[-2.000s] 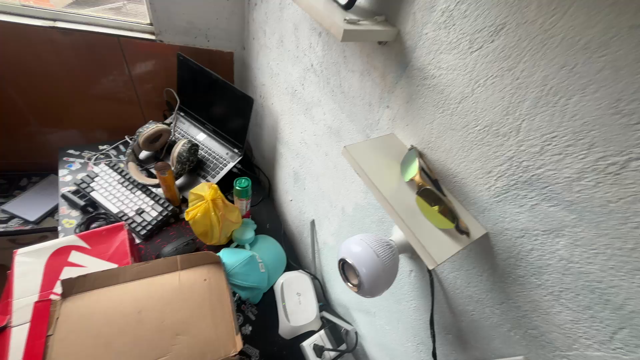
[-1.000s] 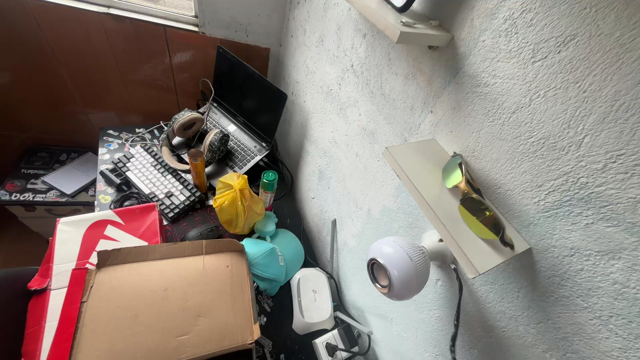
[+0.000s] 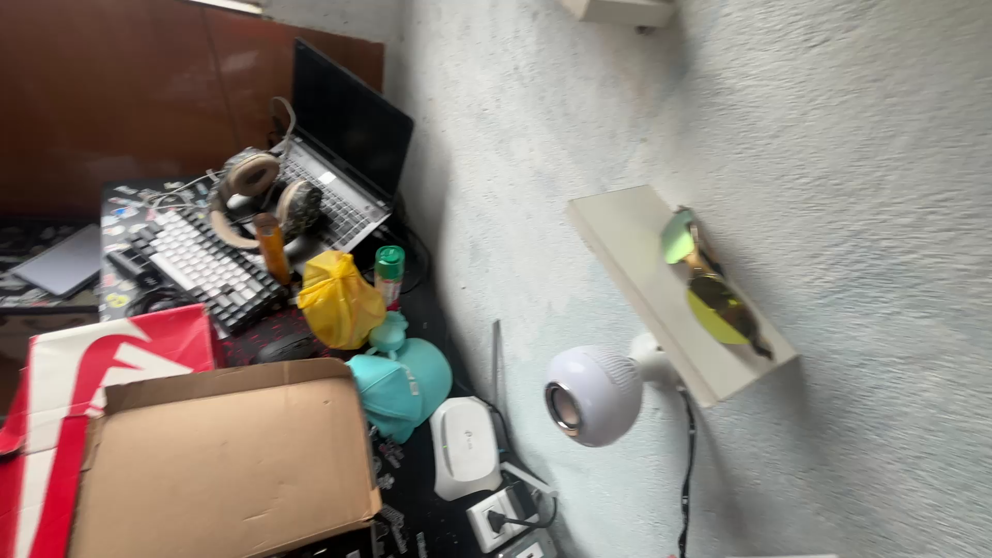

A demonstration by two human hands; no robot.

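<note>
Neither my left hand nor my right hand can be made out; only a tiny skin-toned sliver touches the bottom edge. Mirrored sunglasses (image 3: 709, 287) rest on a small white wall shelf (image 3: 643, 256). Under the shelf is a round white lamp-like device (image 3: 593, 395) with a dark cord (image 3: 687, 473) hanging near it. On the desk a brown cardboard lid or tray (image 3: 225, 457) lies against a red and white box (image 3: 139, 349). Beside it are a turquoise cap (image 3: 399, 384), a yellow plastic bag (image 3: 337, 302) and a green-capped container (image 3: 390, 271).
Farther back stand an open laptop (image 3: 341, 194), headphones (image 3: 248, 194), an orange bottle (image 3: 271, 248) and a keyboard (image 3: 205, 267). A white router (image 3: 466, 449) and a power strip with a plug (image 3: 500, 519) lie along the wall. Another shelf (image 3: 624, 11) is above.
The view has shifted, and the upper shelf now shows only its lower part. The objects on the desk and shelf keep their places.
</note>
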